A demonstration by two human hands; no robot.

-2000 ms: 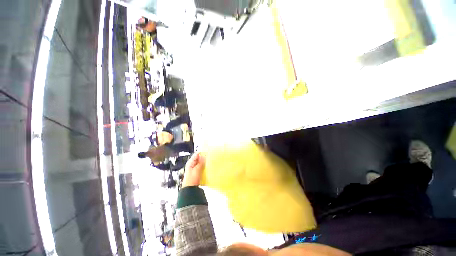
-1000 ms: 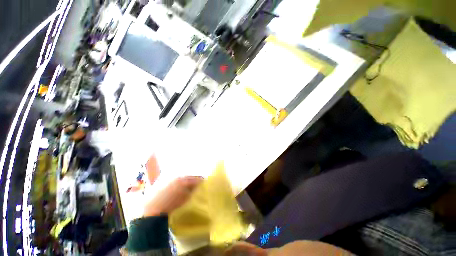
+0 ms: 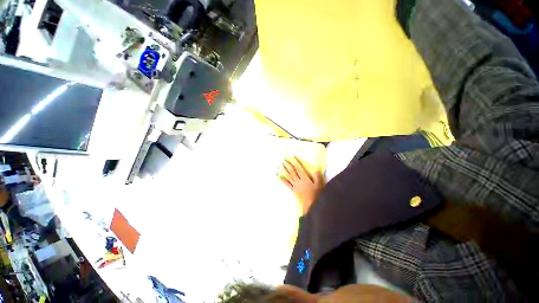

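Note:
A large yellow fabric panel spreads across the upper middle, in front of the sewing machine head. A narrow yellow strip with a dark slim line beside it runs by the panel's lower left edge. My left hand lies flat, palm down, fingers spread, on the glaring surface below the panel; glare hides whether fabric is under all of it. My right arm reaches up along the panel's right side; its green cuff is at the top edge and the hand is out of the picture. The needle area is washed out.
A dark control screen stands at the left. A blue ring is on the white machine arm. A reddish-brown card and small coloured items lie on the far table. My dark apron is at the lower right.
The view has turned towards the machine, which appears larger. The crumpled yellow fabric at a hand below is no longer seen there; a large panel now spreads across the top.

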